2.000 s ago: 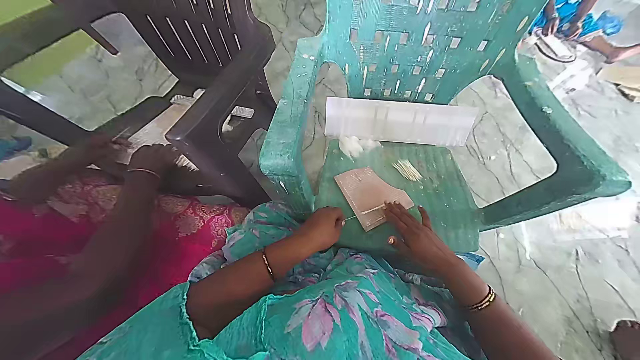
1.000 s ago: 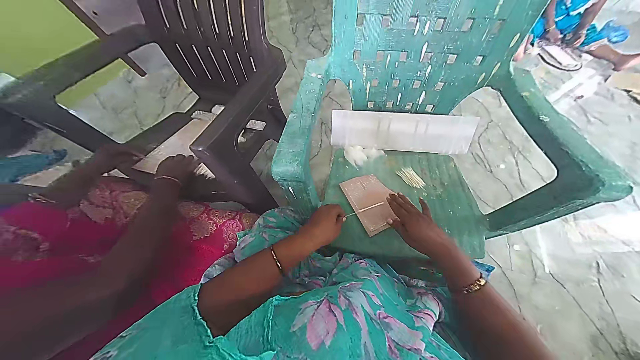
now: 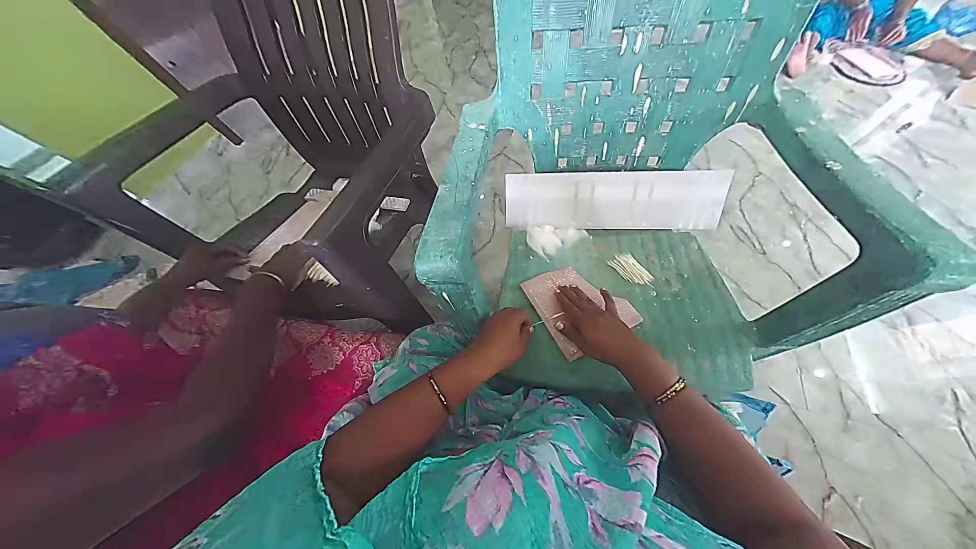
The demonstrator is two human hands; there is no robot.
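Note:
My left hand [image 3: 505, 338] pinches the end of a thin pale stick [image 3: 540, 322] at the left edge of a pinkish-brown printed sheet [image 3: 570, 352]. Flat on that sheet lies my right hand [image 3: 591, 320], its fingers spread and its palm near the stick's other end, which it partly hides. The sheet rests on the green plastic chair's seat [image 3: 686, 335]. Behind it are a tuft of white cotton [image 3: 546, 239] and a small pile of thin pale sticks [image 3: 630, 269]. A long white card or box [image 3: 619, 200] stands at the back of the seat.
The green chair's arms [image 3: 450, 221] flank the seat. At left, another person's hands [image 3: 278, 267] work over a board on a dark brown plastic chair [image 3: 366, 259], close to my left side. A further person sits on the marble-patterned floor at top right, near a round tray [image 3: 868, 64].
My right hand has moved up and left onto the sheet, where it covers more of it than before. My left hand still holds the stick's end.

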